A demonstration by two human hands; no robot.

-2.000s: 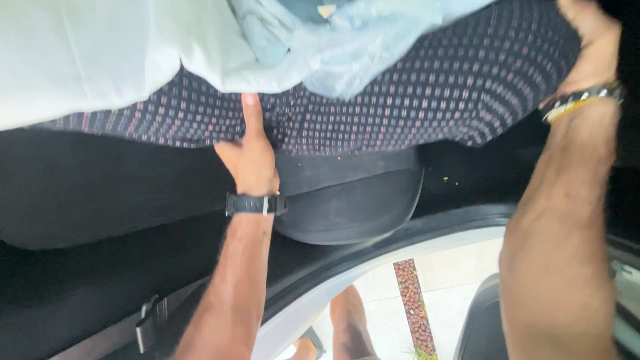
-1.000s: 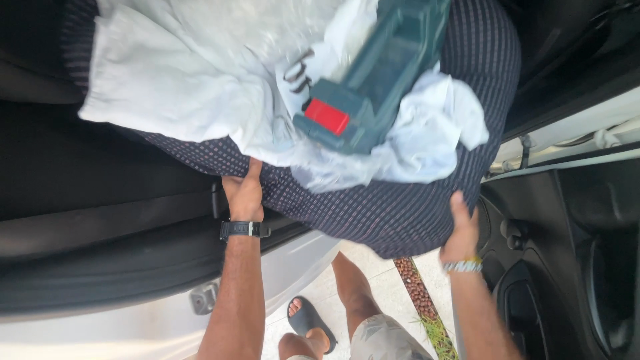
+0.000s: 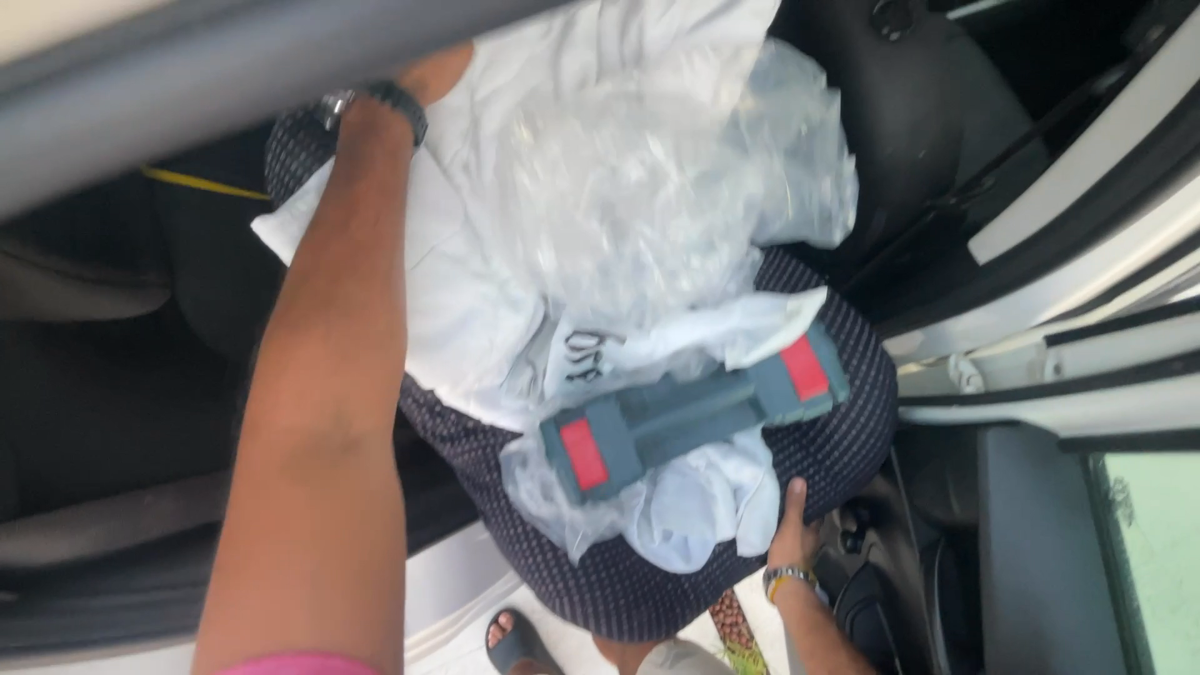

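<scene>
A large dark patterned fabric cushion [image 3: 600, 600] lies half inside a car's open doorway, tilted. White cloths [image 3: 459, 309], a clear plastic bag [image 3: 647, 187] and a teal plastic case [image 3: 694, 412] with red latches rest on it. Another bundle of pale cloth [image 3: 698, 506] sits below the case. My left hand [image 3: 441, 75], wearing a dark watch, reaches to the cushion's far left side; its fingers are hidden behind the cloth and the grey car frame. My right hand [image 3: 797, 534] grips the cushion's near right edge, thumb on top.
The grey car frame [image 3: 234, 84] crosses the upper left. Dark car seats [image 3: 947, 112] flank the load. The open car door [image 3: 1031, 553] stands at the right. My sandalled foot [image 3: 516, 642] is on pale paving below, beside a pebble strip [image 3: 731, 623].
My left hand has gone from the cushion's near edge to its far left side. The teal case lies more crosswise on the cushion than a second ago. The view has shifted.
</scene>
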